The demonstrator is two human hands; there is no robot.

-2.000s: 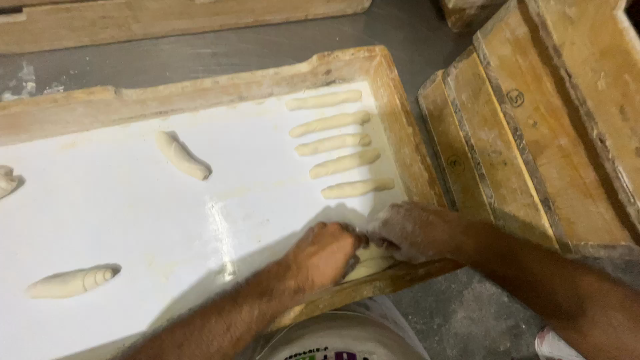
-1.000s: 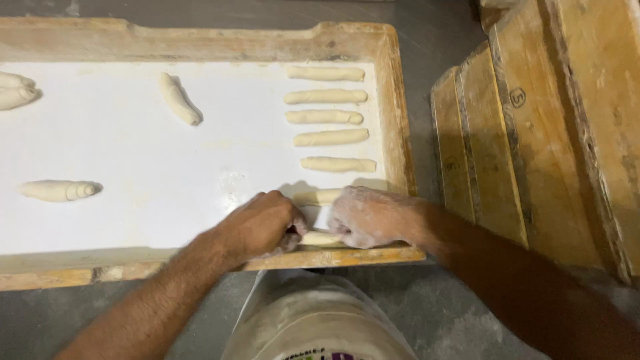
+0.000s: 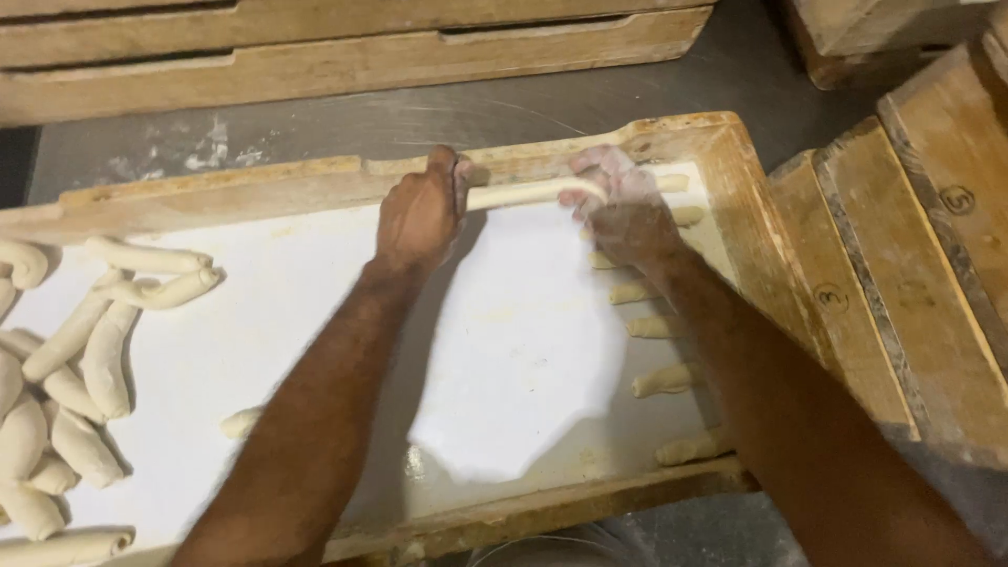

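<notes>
A long dough roll (image 3: 528, 191) stretches between my two hands near the far wall of a wooden tray (image 3: 260, 191) with a white floor. My left hand (image 3: 421, 209) is closed around its left end. The right end lies in the fingers of my right hand (image 3: 622, 201), which is floury and slightly blurred. Beneath and beside my right forearm, several shorter dough rolls (image 3: 657, 327) lie in a column along the tray's right side. A heap of dough rolls (image 3: 79, 441) fills the left of the tray. One more roll (image 3: 239, 423) is partly hidden behind my left forearm.
Stacked wooden trays (image 3: 346, 67) stand beyond the tray on a flour-dusted metal surface (image 3: 551, 102). To the right, more wooden trays (image 3: 890, 268) with marked sides stand close to the tray's right wall. The tray's raised edges surround the dough.
Both hands have moved from the tray's near right corner to its far wall, with a dough roll now between them. The view has shifted, bringing the dough heap into sight.
</notes>
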